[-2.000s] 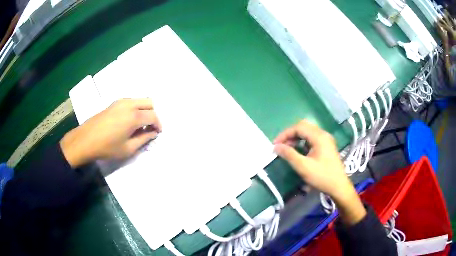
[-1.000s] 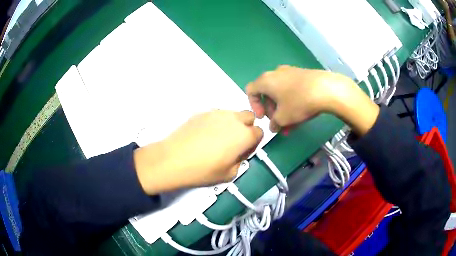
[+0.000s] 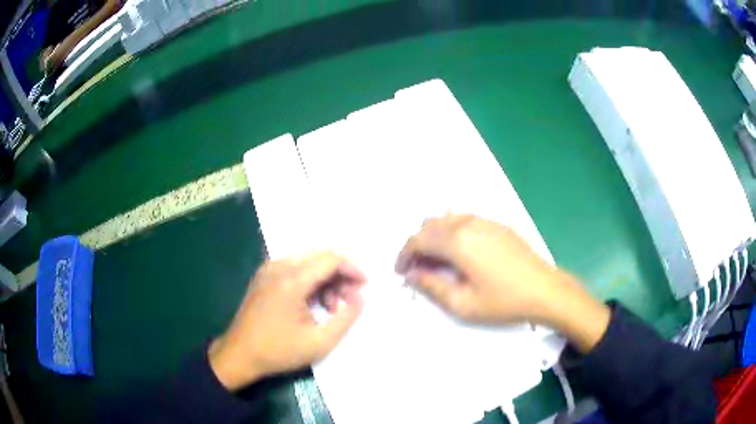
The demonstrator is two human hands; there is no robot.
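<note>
Several white power strips point(image 3: 398, 190) lie side by side, flat faces up, like one white sheet. My left hand point(image 3: 290, 319) is over their left part, fingers curled, with small pale bits point(image 3: 321, 310) showing inside the curl. My right hand point(image 3: 481, 269) is just right of it over the middle of the strips, thumb and fingers bent together. Its fingertips are blurred, and whether they pinch anything cannot be told. The two hands are apart. A blue parts tray point(image 3: 66, 306) with tiny grey-white bits stands at the far left.
A stacked batch of white strips point(image 3: 680, 157) stands at right with a row of cords point(image 3: 717, 290). A speckled yellow strip point(image 3: 166, 207) edges the dark green surface. A red bin point(image 3: 738, 397) shows at lower right. Another person's arm point(image 3: 79, 37) is at upper left.
The view has shifted left, bringing the blue tray in. My hands have moved from the cord ends to the middle of the strips and are farther apart.
</note>
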